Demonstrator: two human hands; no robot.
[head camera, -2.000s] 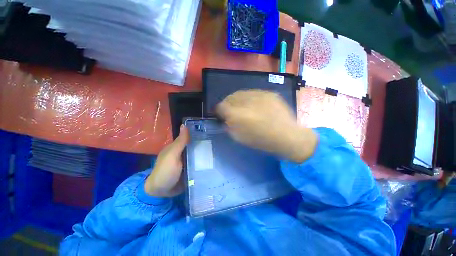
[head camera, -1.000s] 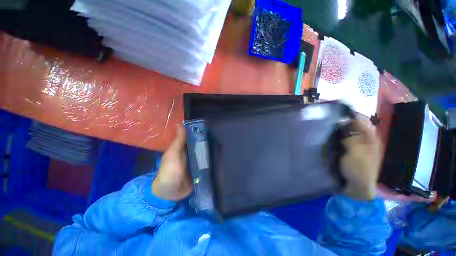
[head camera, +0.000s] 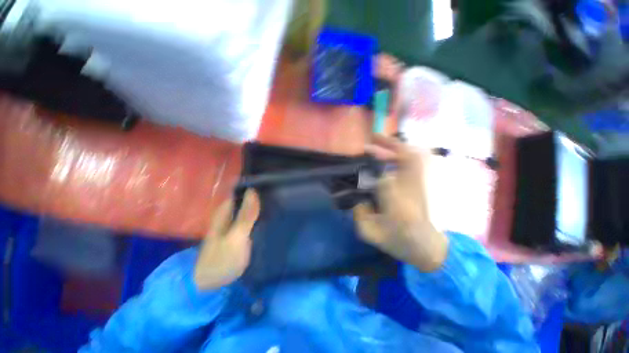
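Observation:
A dark rectangular tablet unit (head camera: 303, 227) is in front of me, blurred by motion. My left hand (head camera: 226, 241) grips its left edge, thumb on top. My right hand (head camera: 403, 207) is at its upper right corner, fingers closed on the edge, with dark finger cots on the fingertips. A black foam tray (head camera: 296, 157) lies just behind it on the bench, partly covered by the unit. Blur hides whether the unit's parts are fully together.
A white sleeve stack (head camera: 186, 62) is at the upper left. A blue parts bin (head camera: 343, 67), a teal tool (head camera: 381, 110) and a white dot sheet (head camera: 448, 114) are at the back. Black stacked trays (head camera: 536, 189) stand at the right. Orange matting (head camera: 124, 172) covers the bench.
The dark cover that my right hand held raised at the right is now over the unit in my left hand. My right hand has moved left and up. The view has shifted.

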